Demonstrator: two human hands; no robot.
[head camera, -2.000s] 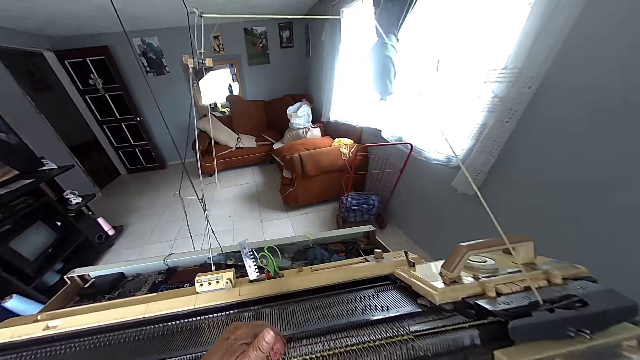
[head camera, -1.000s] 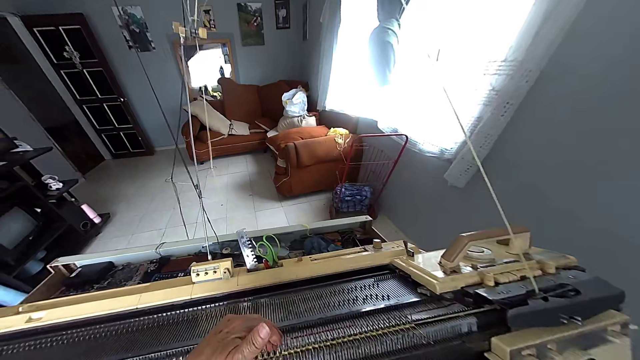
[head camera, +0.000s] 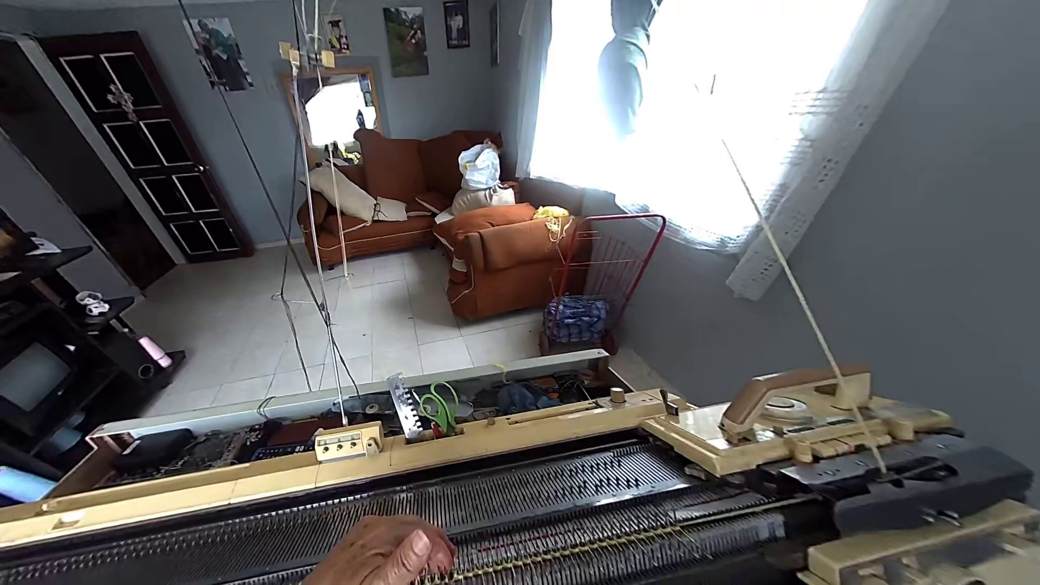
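Note:
My left hand (head camera: 388, 551) rests palm down over the needle bed (head camera: 520, 508) of a knitting machine, at the bottom centre. Its thumb points right; the other fingertips are hidden, so whether they grip anything cannot be told. A row of yellowish yarn loops (head camera: 561, 556) runs rightward from beside the fingers along the needles. At the right end of the bed sits the cream and grey knitting carriage (head camera: 723, 447) with a brown handle (head camera: 756, 390). A pale yarn strand (head camera: 792, 280) comes down at a slant into it. My right hand is out of view.
Behind the bed, a trough (head camera: 284, 400) holds green-handled scissors (head camera: 439, 409), a toothed white strip (head camera: 404, 408) and dark items. A row counter (head camera: 349, 443) sits on the rear rail. Yarn strands (head camera: 313, 244) hang at left centre. Beyond are a sofa (head camera: 370, 231), armchair (head camera: 520, 260) and red cart (head camera: 650, 244).

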